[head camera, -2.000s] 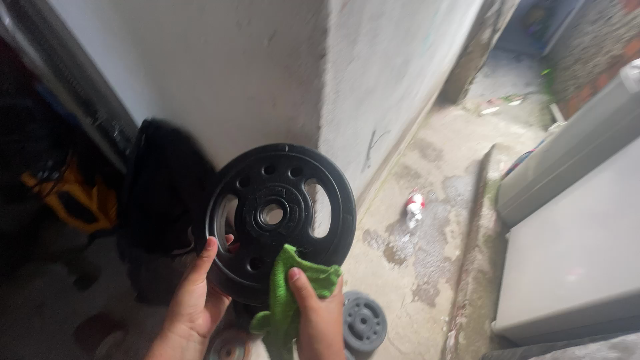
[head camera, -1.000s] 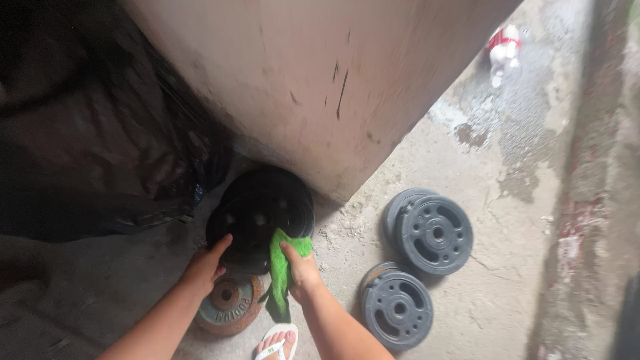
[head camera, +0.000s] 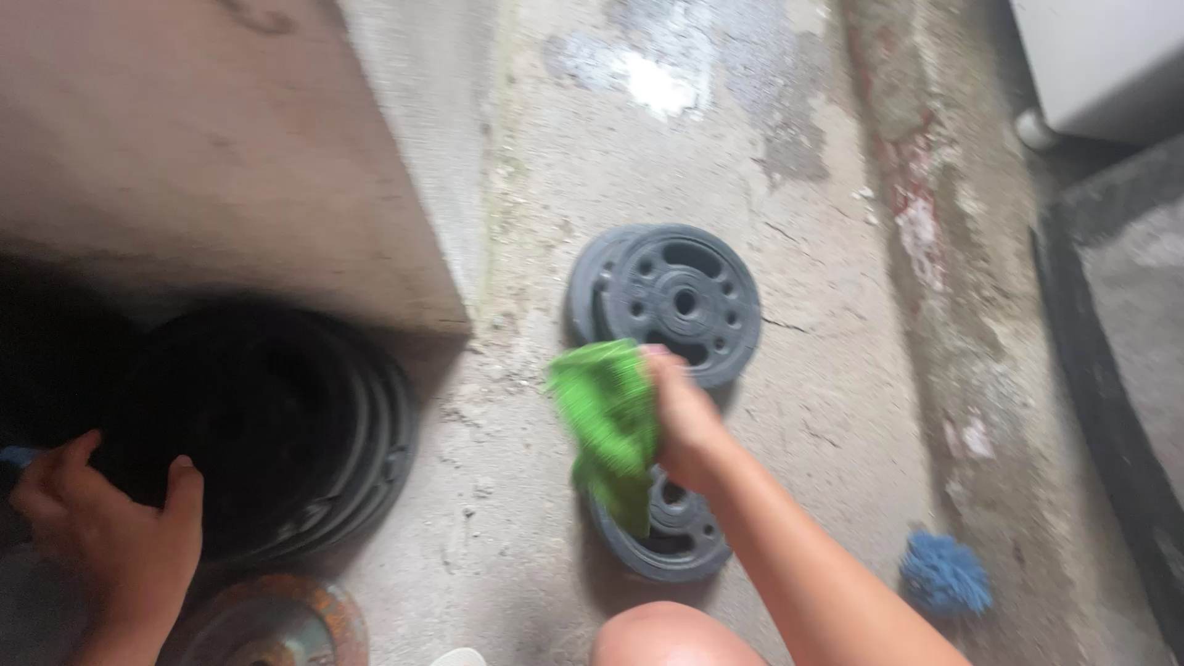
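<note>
My right hand grips a bunched green cloth, held over the grey weight plates on the floor. One group of grey plates lies just beyond the hand; another grey plate is partly hidden below the cloth. At the left, my left hand has its fingers apart at the near edge of a stack of black weight plates. It holds nothing that I can see. A rusty weight plate lies below that stack, cut off by the bottom edge.
A pale wall corner rises behind the black stack. Wet patches mark the concrete floor beyond the grey plates. A blue fluffy object lies at the lower right, beside a rough raised concrete edge. My knee shows at the bottom.
The black plate held in both hands two seconds ago is on the black stack. My left hand has come off it, and my right hand has moved right with the cloth, over to the grey plates.
</note>
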